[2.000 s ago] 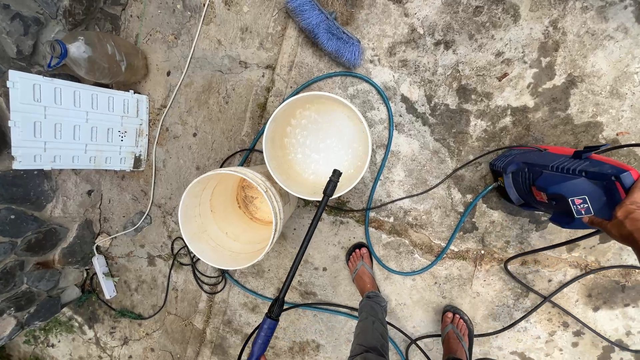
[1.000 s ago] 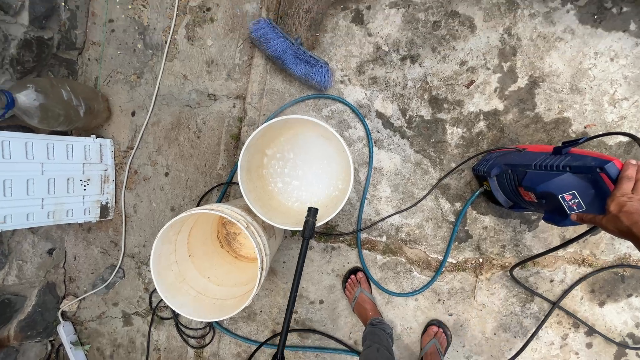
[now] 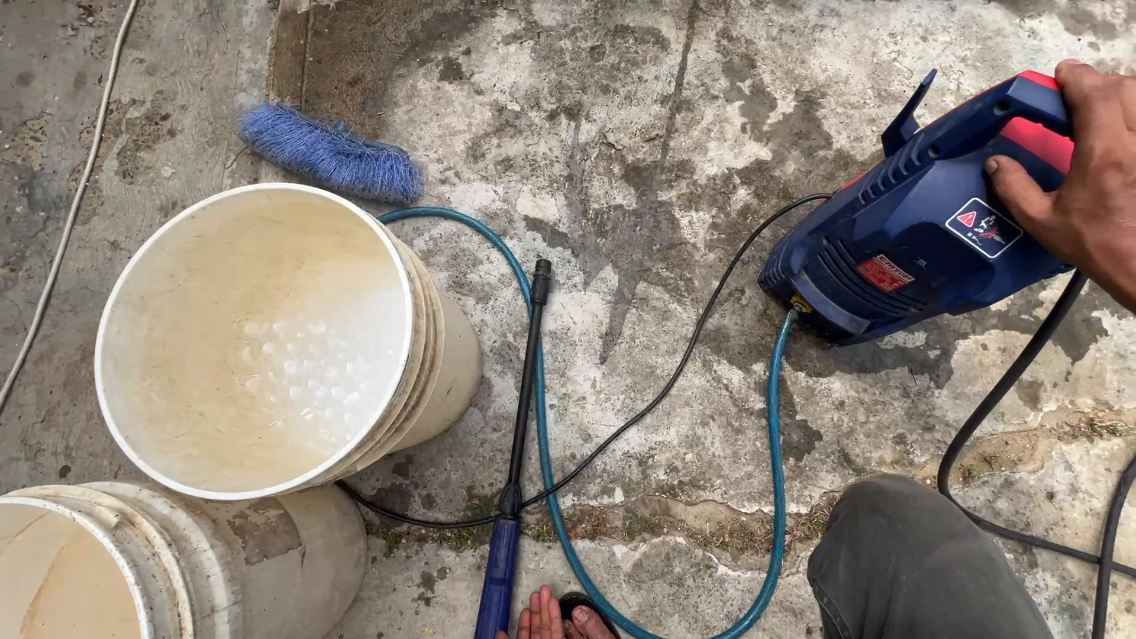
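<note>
My right hand grips the carrying handle of a navy and red pressure washer at the upper right, thumb on the near side. A teal hose runs from its fitting and loops across the concrete. At the bottom edge, fingers of my left hand show extended beside the blue grip of a black spray lance; the rest of that hand is out of frame, and whether it touches the grip is unclear. The lance points away from me, crossing the teal hose.
A white bucket with foamy liquid stands at the left, a second bucket at the lower left. A blue bristle brush head lies beyond them. Black cables and a white cord cross the floor. My knee is at the lower right.
The pressure washer has tilted, with my right hand now around its handle. My left hand has come into view beside the lance grip. The view has moved closer to the floor.
</note>
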